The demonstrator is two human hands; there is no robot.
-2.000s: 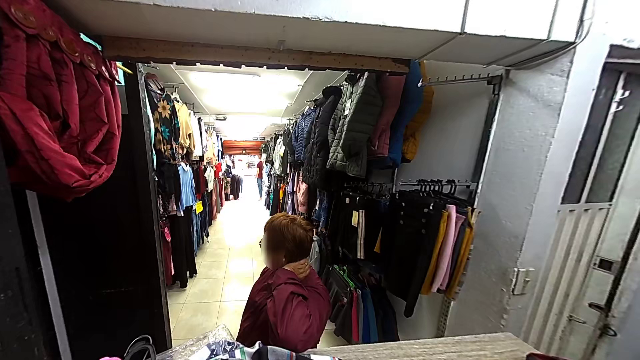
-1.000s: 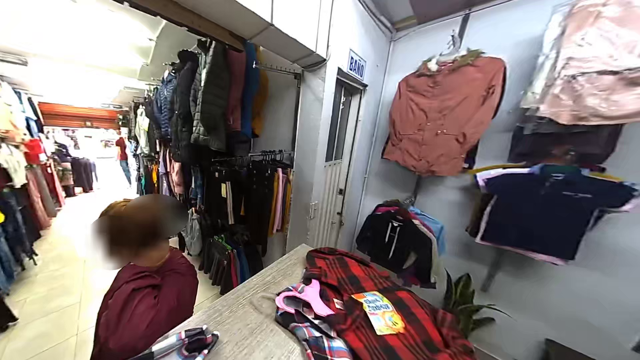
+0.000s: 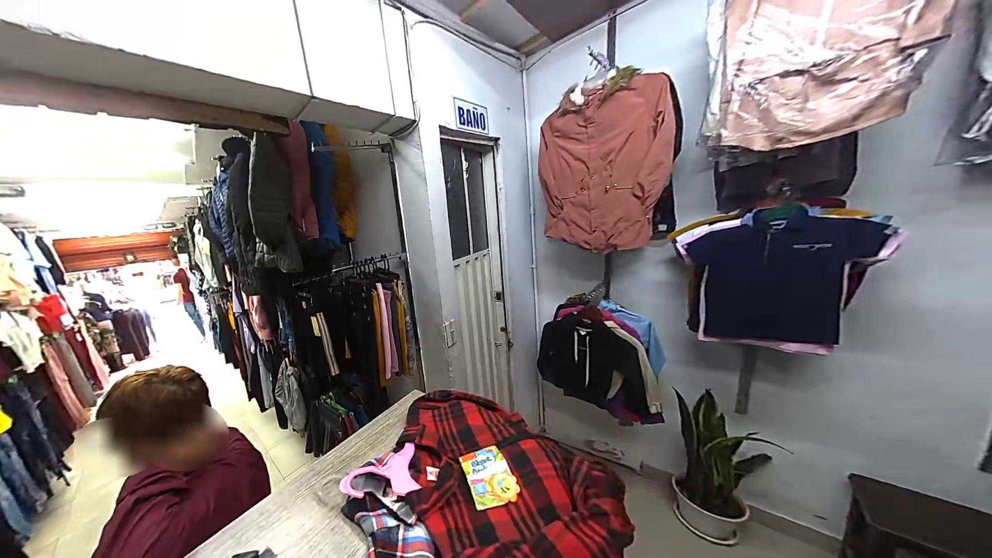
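Neither of my hands shows in the head view. A red and black plaid garment (image 3: pixel 542 484) lies on a wood-grain counter (image 3: pixel 310 496) at the bottom centre. On its front is a colourful printed tag (image 3: pixel 490 477). A pink plastic piece (image 3: pixel 384 474), perhaps part of a hanger, lies at its left side, over a blue, white and red plaid garment (image 3: pixel 391 535). A small dark item, cut off by the bottom edge, lies on the counter further left.
A person in a maroon top (image 3: pixel 186 488) is beyond the counter at the left. Clothes racks (image 3: pixel 356 310) line a tiled aisle (image 3: pixel 287 442). A white door (image 3: pixel 480 310) stands behind, jackets (image 3: pixel 608 170) and polo shirts (image 3: pixel 775 279) hang on the right wall, above a potted plant (image 3: pixel 709 480) and a dark bench (image 3: pixel 914 519).
The view has swung far to the right from the aisle, bringing the plaid garments and right wall into sight. The person in maroon stays beyond the counter.
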